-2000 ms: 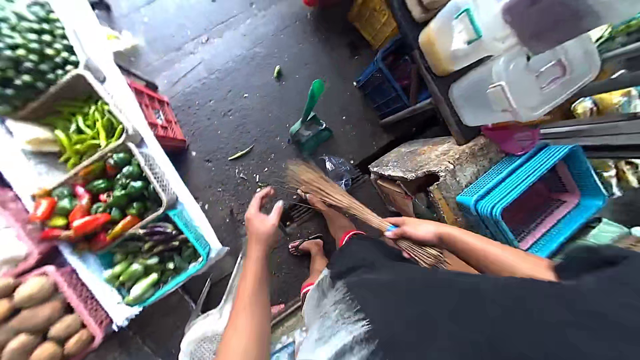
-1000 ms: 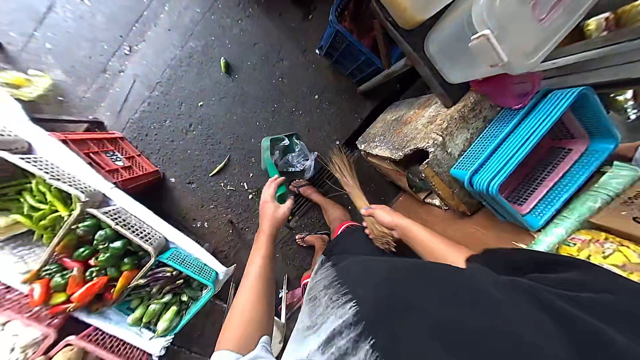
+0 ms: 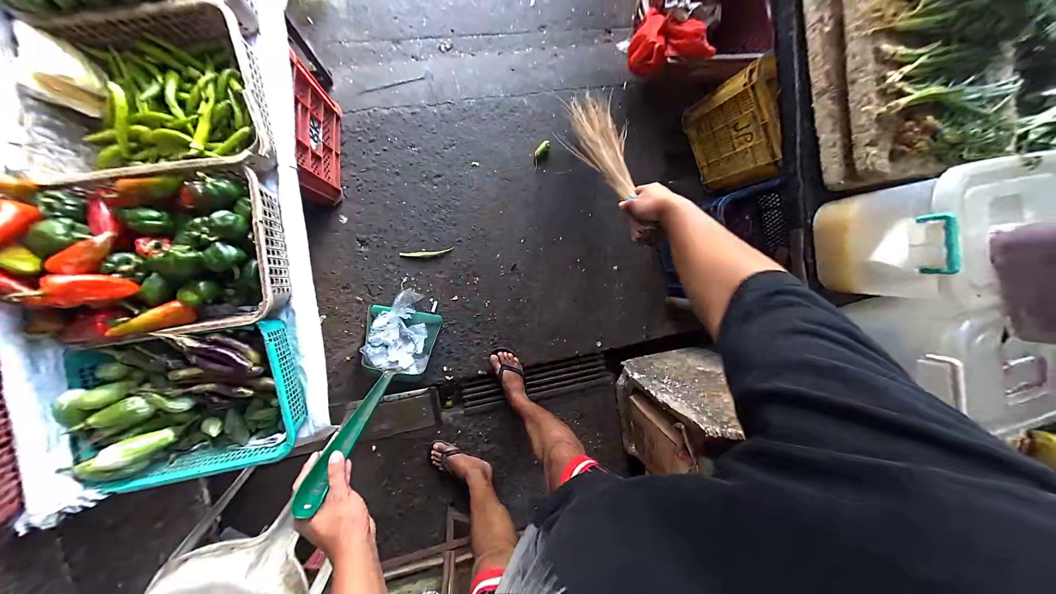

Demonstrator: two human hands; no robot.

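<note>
My left hand (image 3: 340,510) is closed around the handle of a green plastic dustpan (image 3: 437,318) at lower left. The pan lies on the dark wet floor with a crumpled clear plastic bag (image 3: 398,338) in it. My right hand (image 3: 650,203) grips a short broom of thin bristles (image 3: 601,140) near its bound end, arm stretched out, bristles pointing up and left. Close to the bristle tips a small green vegetable piece (image 3: 541,151) lies on the floor. A thin green pod (image 3: 426,253) lies between the dustpan and the broom.
Baskets of green chilies (image 3: 202,107), bell peppers (image 3: 177,256) and eggplants (image 3: 219,355) line the left, beside a red crate (image 3: 318,136). On the right stand a yellow crate (image 3: 734,124), lidded clear bins (image 3: 874,239) and a worn block (image 3: 685,388). A floor grate (image 3: 536,382) runs near my sandalled feet.
My left hand was empty at first and took hold of the dustpan handle. The dustpan and left hand have moved left. My right arm has reached outward with the broom, away from my feet.
</note>
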